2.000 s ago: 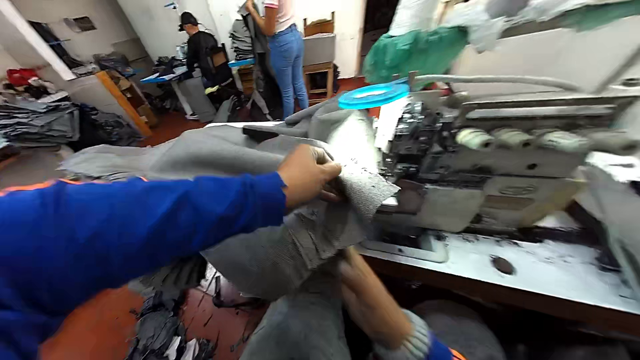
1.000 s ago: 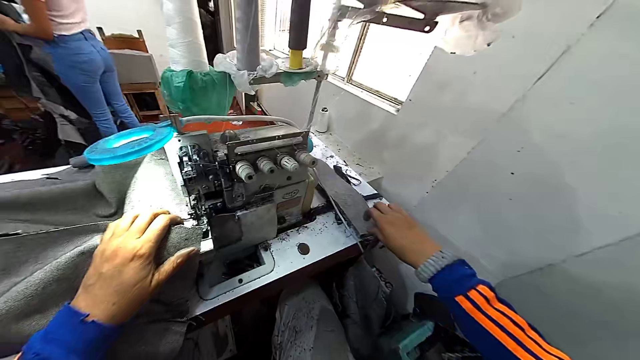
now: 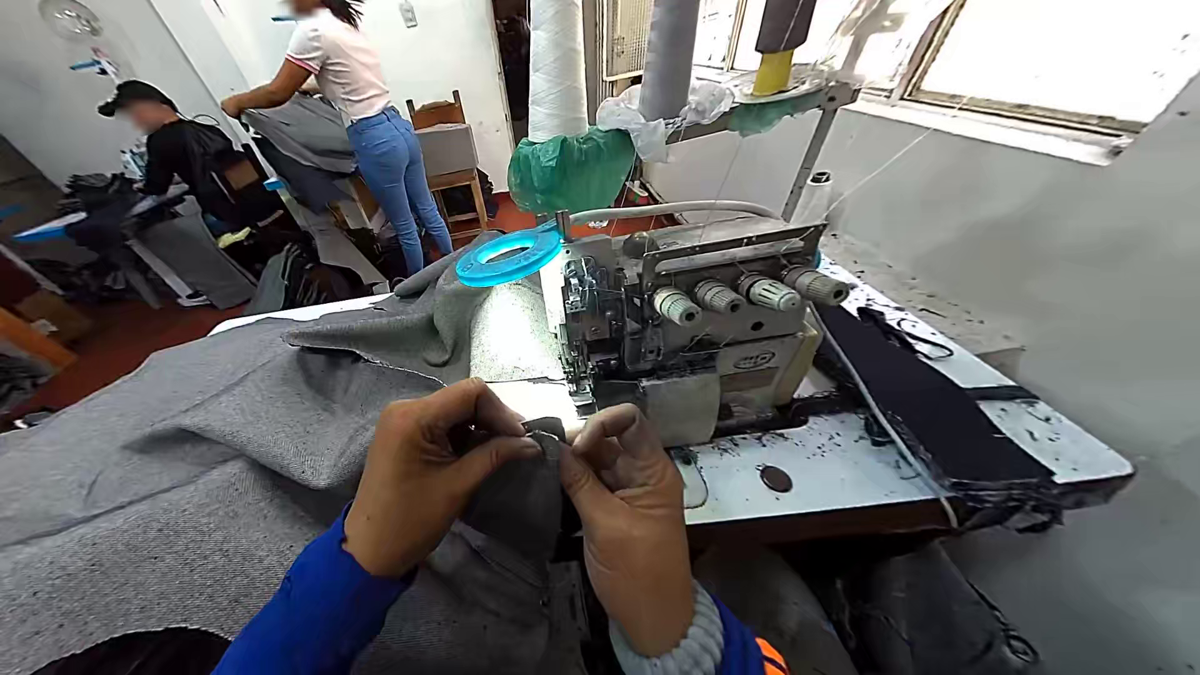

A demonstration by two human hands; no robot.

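My left hand [image 3: 441, 469] and my right hand [image 3: 630, 516] meet just in front of an overlock sewing machine [image 3: 694, 328]. Between their thumbs and fingers they pinch the upper edge of a small dark fabric piece [image 3: 517, 497], which hangs below the fingertips. Large grey denim-like fabric [image 3: 234, 431] spreads over the left of the table and passes beside the machine's needle area, under a bright light. A translucent blue ring [image 3: 509, 257] sits at the machine's upper left. On the table to the right lies a stack of dark fabric strips [image 3: 928, 403].
Thread cones [image 3: 557, 70] stand behind the machine, with a green plastic bag [image 3: 572, 173] below them. The white tabletop [image 3: 750, 483] bears lint and a dark round disc. Beyond it, one person stands holding grey fabric and another sits at a table. A wall adjoins the right side.
My right hand has come from the dark strips at the right to the front of the machine, where it meets my left hand. The small dark piece is now pinched between them.
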